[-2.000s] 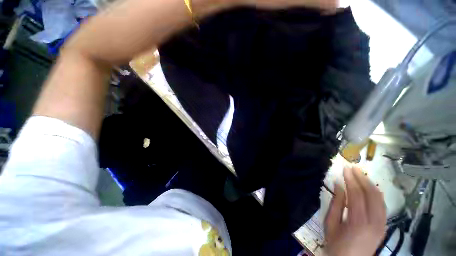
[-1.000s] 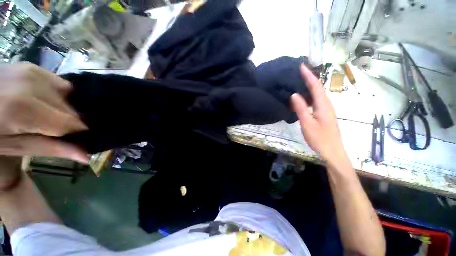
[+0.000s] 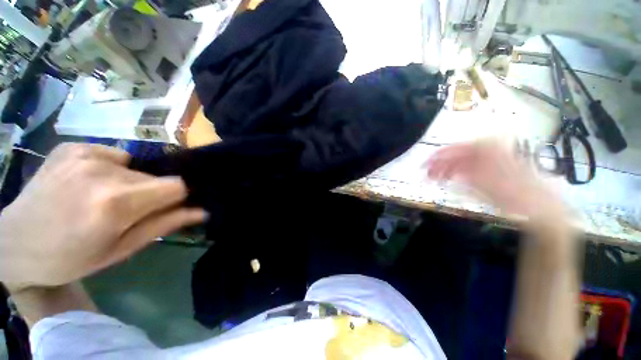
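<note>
A black garment (image 3: 274, 105) lies bunched on the white sewing table (image 3: 379, 31) and hangs over its front edge. Its right end reaches the presser foot and needle (image 3: 443, 87). My left hand (image 3: 105, 211), large at the left, is closed on the garment's left part and holds it in the air. My right hand (image 3: 485, 169) is blurred, off the cloth, over the table's front edge left of the shears. I see nothing in it, but blur hides the fingers. A tan block (image 3: 463, 96) sits beside the foot.
Black-handled shears (image 3: 573, 151) and a screwdriver (image 3: 604, 125) lie at the right. The snips are mostly hidden behind my right hand. Another sewing machine (image 3: 116, 49) stands at the upper left. A red-rimmed bin (image 3: 624, 323) is below the table at the lower right.
My right hand has moved away from the cloth by the needle, to the right and slightly down in view. My left hand still holds the garment, now a little further into view.
</note>
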